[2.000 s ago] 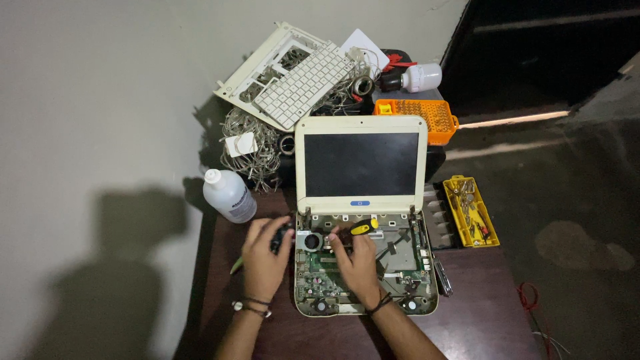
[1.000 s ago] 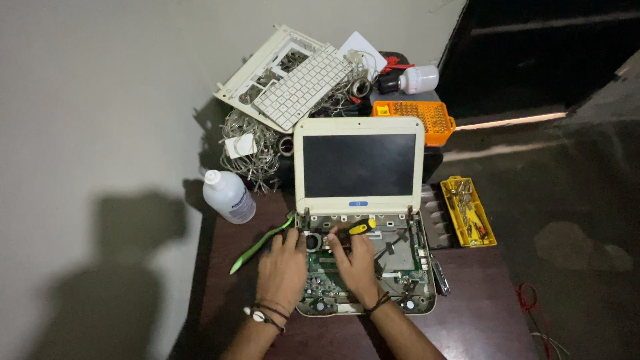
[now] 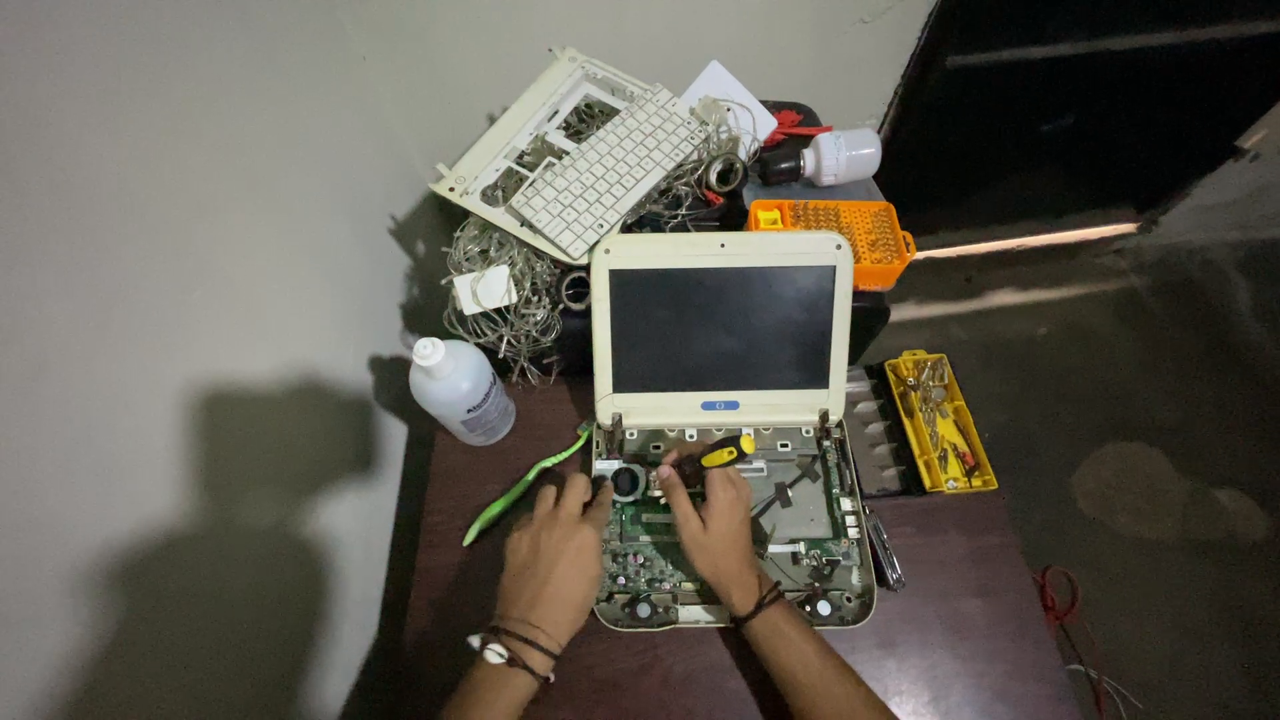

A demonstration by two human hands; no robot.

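Note:
An opened white laptop [image 3: 722, 410] stands on the table, its lid up and its green circuit board [image 3: 645, 560] bare. My right hand [image 3: 715, 525] is over the board, gripping a yellow-and-black screwdriver [image 3: 725, 452] whose handle points up and right; its tip is hidden. My left hand [image 3: 555, 550] rests at the laptop's left edge, fingertips beside the round cooling fan [image 3: 627, 482]; whether it holds anything I cannot tell. A green toothbrush [image 3: 515, 492] lies left of the laptop, its head against the rear left corner.
Left stands a white plastic bottle [image 3: 462, 392]. Behind are a loose keyboard [image 3: 610, 170], a laptop frame [image 3: 470, 165], tangled cables [image 3: 510, 330], a light bulb [image 3: 842, 157] and an orange bit case [image 3: 880, 235]. A yellow tool tray [image 3: 945, 425] and a folded metal tool [image 3: 884, 550] are at right.
Two seconds ago my left hand was raised with the toothbrush; the toothbrush now lies on the table, let go. My left hand has moved down beside the fan. The right hand keeps the screwdriver.

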